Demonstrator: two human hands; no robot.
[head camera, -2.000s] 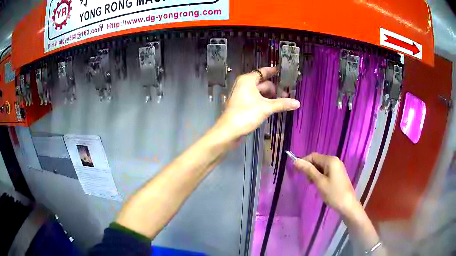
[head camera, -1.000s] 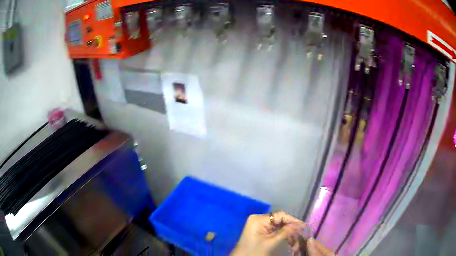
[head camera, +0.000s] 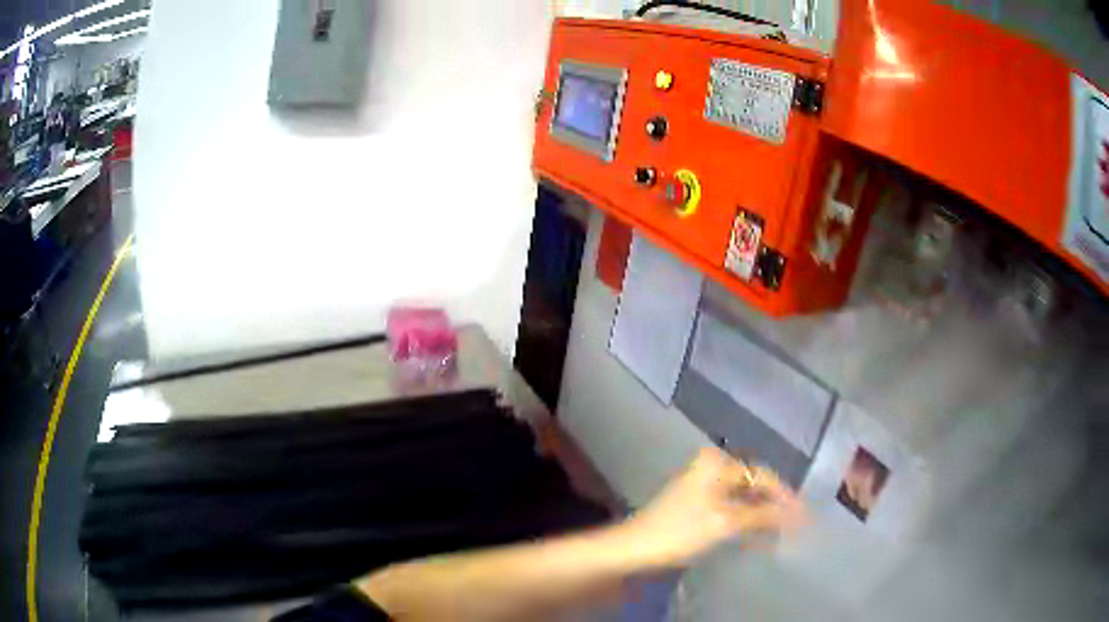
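Note:
My left hand (head camera: 718, 504) is raised in front of the grey machine wall, right of the strap bundle. It is blurred, with the fingers bent together, and I cannot tell if anything is in them. The thick bundle of black straps (head camera: 316, 492) lies across the table (head camera: 280, 377) at the lower left. One single black strap (head camera: 262, 356) lies apart behind it. My right hand is not in view.
A pink item (head camera: 421, 345) sits at the table's back. The orange control box (head camera: 693, 146) juts out at upper right, with blurred hanging clips (head camera: 836, 216) beside it. Papers (head camera: 861, 480) hang on the machine wall. An aisle with a yellow floor line (head camera: 73, 365) runs at far left.
The view has swung left from the magenta opening to the strap table and control box. My left hand has come away from the clip. My right hand has left the picture, and so has the blue bin.

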